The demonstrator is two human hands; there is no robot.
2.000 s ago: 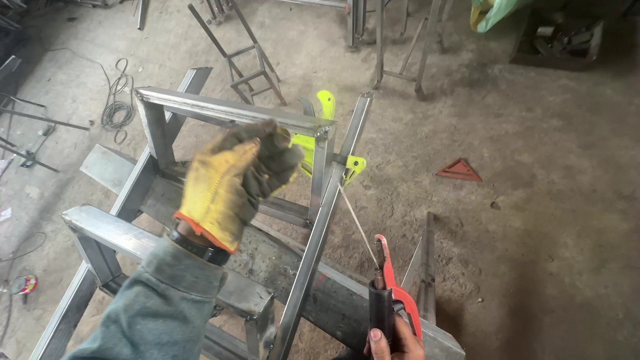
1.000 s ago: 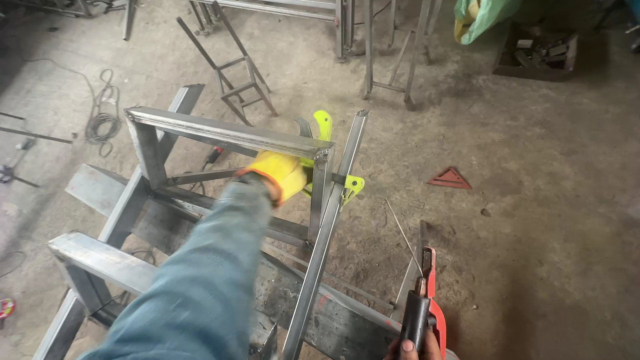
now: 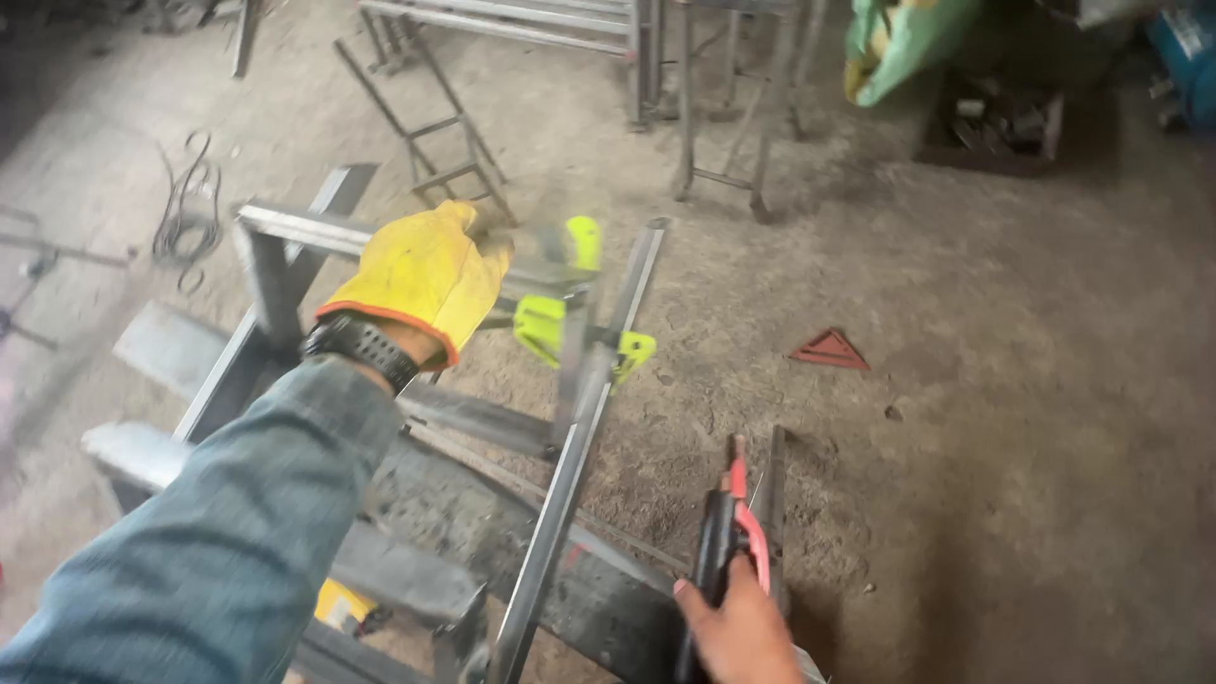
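My left hand (image 3: 427, 275), in a yellow work glove, is over the upper bar of a steel tube frame (image 3: 304, 228); its fingertips are blurred, and whether it grips anything is unclear. To its right, a lime-green clamp (image 3: 541, 328) sits at the frame's corner, against a long steel bar (image 3: 560, 484) that runs diagonally. My bare right hand (image 3: 746, 632) is closed around the black handle of a red and black welding electrode holder (image 3: 717, 532) at the lower middle. A thin rod near its jaws shows only faintly.
A red triangular magnetic square (image 3: 829, 350) lies on the concrete floor to the right. Coiled cable (image 3: 190, 228) lies at the left. Metal stands (image 3: 727, 176) and a small ladder-like frame (image 3: 442, 152) are at the back. A scrap box (image 3: 993, 157) stands at the upper right.
My left hand has moved leftward from beside the clamp to over the frame's upper bar. The electrode holder in my right hand now points more upward in view.
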